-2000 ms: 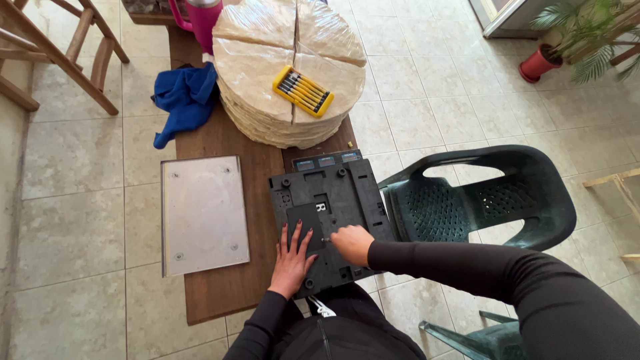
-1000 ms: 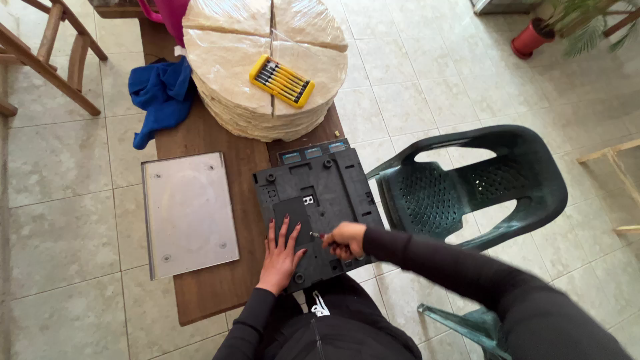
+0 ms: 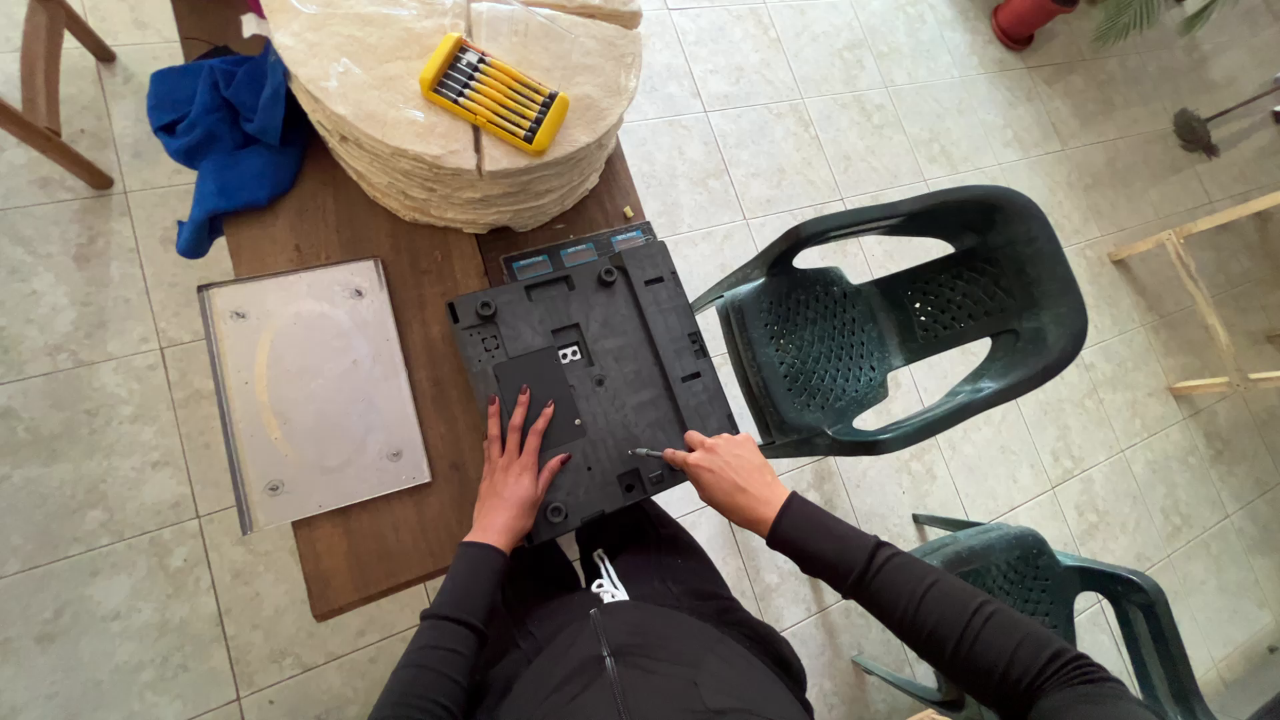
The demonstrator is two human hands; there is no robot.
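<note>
A black plastic housing (image 3: 630, 330), likely of a scale, lies with its feet upward at the table's edge near my body. My left hand (image 3: 515, 465) rests with fingers spread on it, fingertips on a flat rectangular cover (image 3: 540, 385). My right hand (image 3: 728, 475) grips a small screwdriver (image 3: 648, 453), which lies at a low angle over the housing's lower right part; whether its tip touches cannot be told. A yellow case of precision screwdrivers (image 3: 495, 93) sits on a plastic-wrapped stack of round, pale slabs (image 3: 390, 150) beyond the housing.
Left of the housing, a metal plate (image 3: 325, 400) overhangs the wooden table (image 3: 360, 560). A blue cloth (image 3: 235, 130) hangs at the table's left edge. A green plastic chair (image 3: 830, 330) stands close at the right, another chair (image 3: 1010, 565) lower right. Wooden frame legs (image 3: 1200, 290) stand farther right.
My right hand has moved away from the cover toward the housing's lower right, with the screwdriver now tilted low. My left hand stays on the cover. The view has shifted closer.
</note>
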